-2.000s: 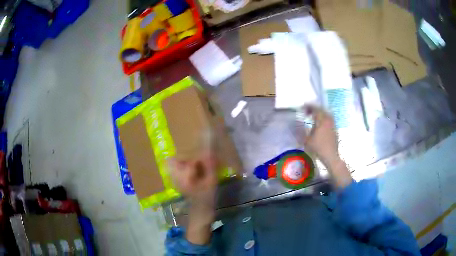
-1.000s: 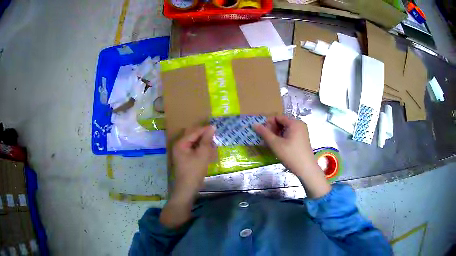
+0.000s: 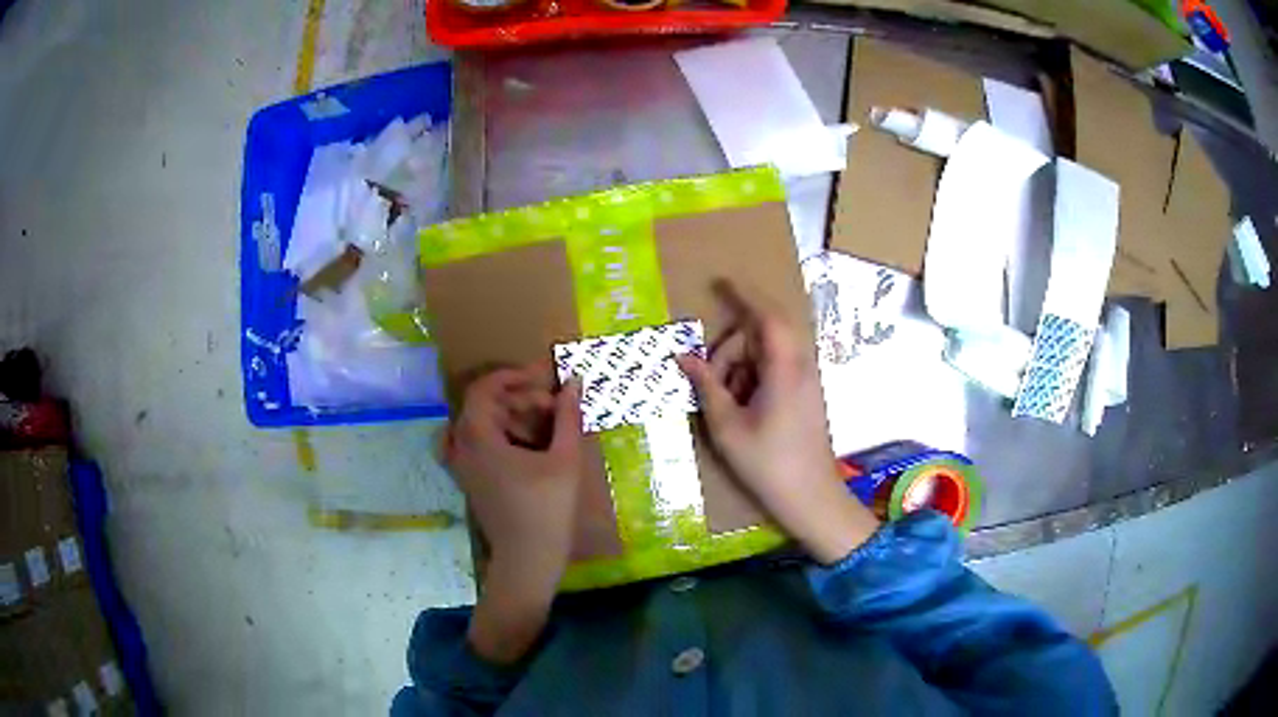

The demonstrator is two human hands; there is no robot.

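Observation:
A brown carton (image 3: 498, 301) lies in front of me, with yellow-green tape (image 3: 617, 273) down its middle and along its far and near edges. A white patterned seal sticker (image 3: 629, 376) lies across the middle tape. My left hand (image 3: 519, 448) has thumb and fingers at the sticker's left edge. My right hand (image 3: 764, 420) has its thumb on the sticker's right edge, fingers curled. Both hands are bare. The tape gun (image 3: 932, 493) with its green roll lies on the bench right of the carton.
A blue bin (image 3: 264, 322) of crumpled paper is on the left. A red tape basket (image 3: 603, 20) is at the far edge. A sticker sheet (image 3: 1079, 266), white papers (image 3: 750, 105) and cardboard pads (image 3: 883, 154) lie on the metal bench (image 3: 1191, 406) to the right.
The sticker, held slanted between both hands a second ago, now looks flat across the middle tape. The carton has shifted slightly nearer me. More of the tape gun shows.

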